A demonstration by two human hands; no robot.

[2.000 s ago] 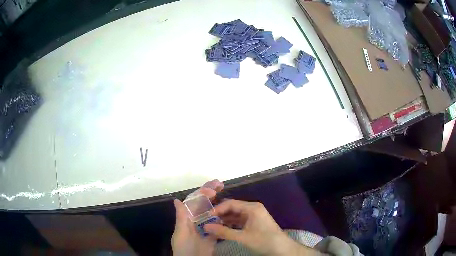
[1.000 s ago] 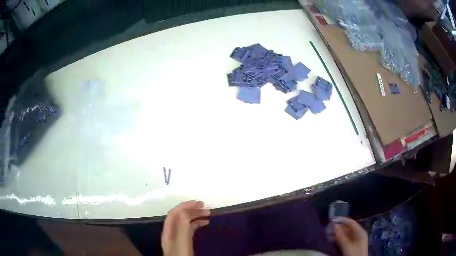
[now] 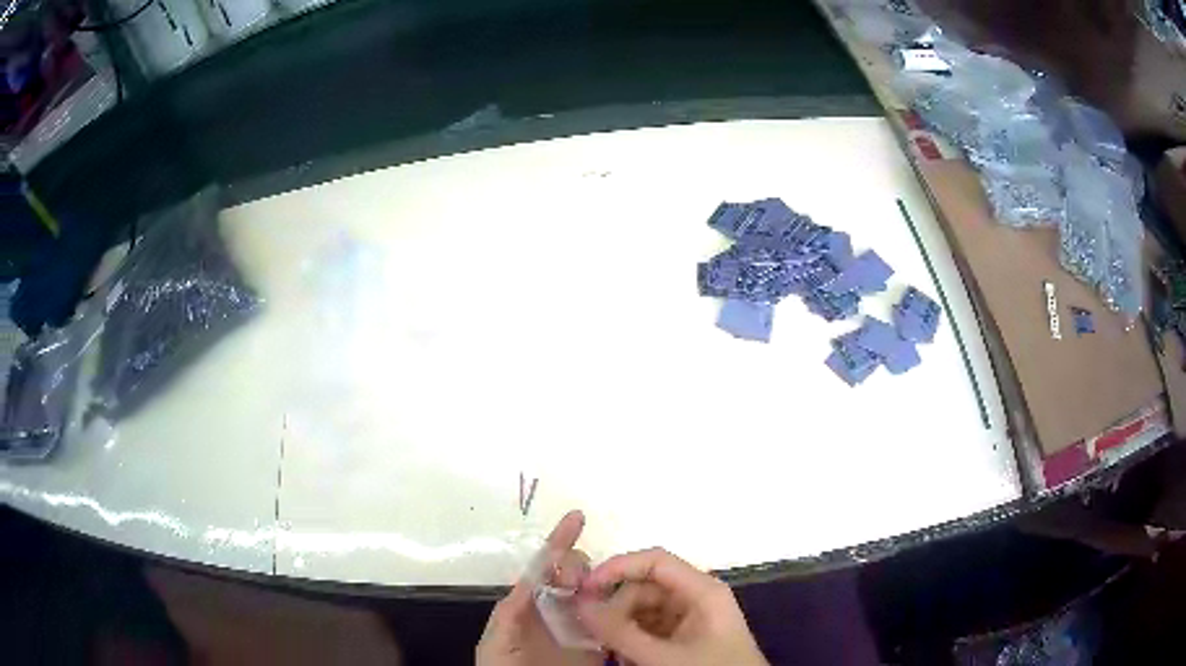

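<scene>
My left hand (image 3: 533,612) is at the bench's front edge, low in the view, and holds a small clear plastic case (image 3: 562,614). My right hand (image 3: 676,614) is beside it, its fingertips at the case's upper part; whether they grip something small is blurred. Two thin dark sticks (image 3: 527,493) lie in a narrow V on the bench just beyond my hands. A loose pile of blue-purple circuit boards (image 3: 780,260) lies at the right of the bench, with a smaller group (image 3: 882,349) nearer me.
A green strip (image 3: 944,312) lies right of the boards. Cardboard (image 3: 1027,338) at the right bears silvery clear bags (image 3: 1021,143), a white strip (image 3: 1052,312) and a single board (image 3: 1082,320). A bag of dark parts (image 3: 176,312) is at the left. A container (image 3: 1041,647) shows below the bench.
The right hand, lately at the lower right with a filled case, is back beside the left hand. A clear case is now between the hands. The view has shifted, with more of the left end showing.
</scene>
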